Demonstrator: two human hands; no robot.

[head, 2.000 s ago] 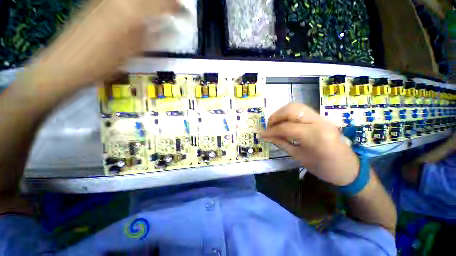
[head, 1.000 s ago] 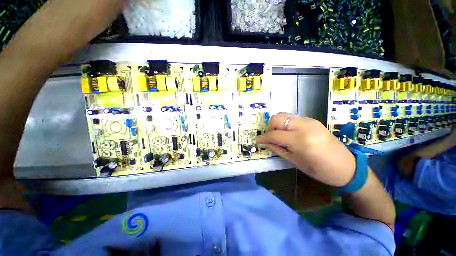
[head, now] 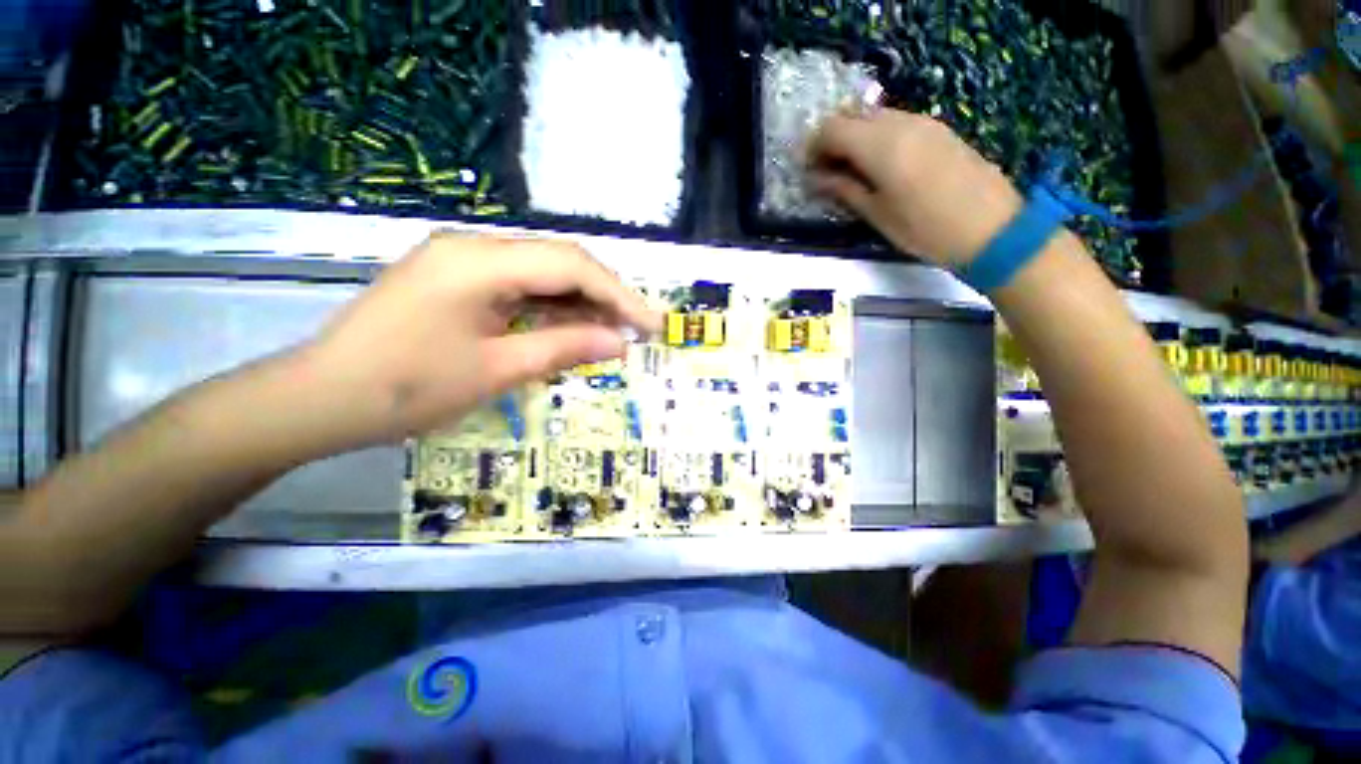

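A cream PCB panel (head: pixel 702 418) with several narrow boards lies across the conveyor. My left hand (head: pixel 500 321) is over the panel's far left part, thumb and forefinger pinched at a tiny white part (head: pixel 631 334), and it hides part of the left boards. My right hand (head: pixel 925 187) is at the bin of clear-greyish small parts (head: pixel 791 112), fingertips down among them; whether they grip one is hidden. The bin of bright white parts (head: pixel 605 127) stands to its left. Yellow blocks (head: pixel 799 334) stand near the boards' far edge.
Black trays of dark green capacitors (head: pixel 299 105) lie beyond the far rail (head: pixel 194 239), on both sides of the bins. A second row of boards (head: pixel 1269 388) runs off to the right, partly behind my right forearm. Another person's blue sleeve (head: pixel 1306 597) shows at the right edge.
My left hand has come back from the white bin to over the boards. My right hand has moved from the right-hand board up to the clear-greyish bin. The boards appear farther right and lower.
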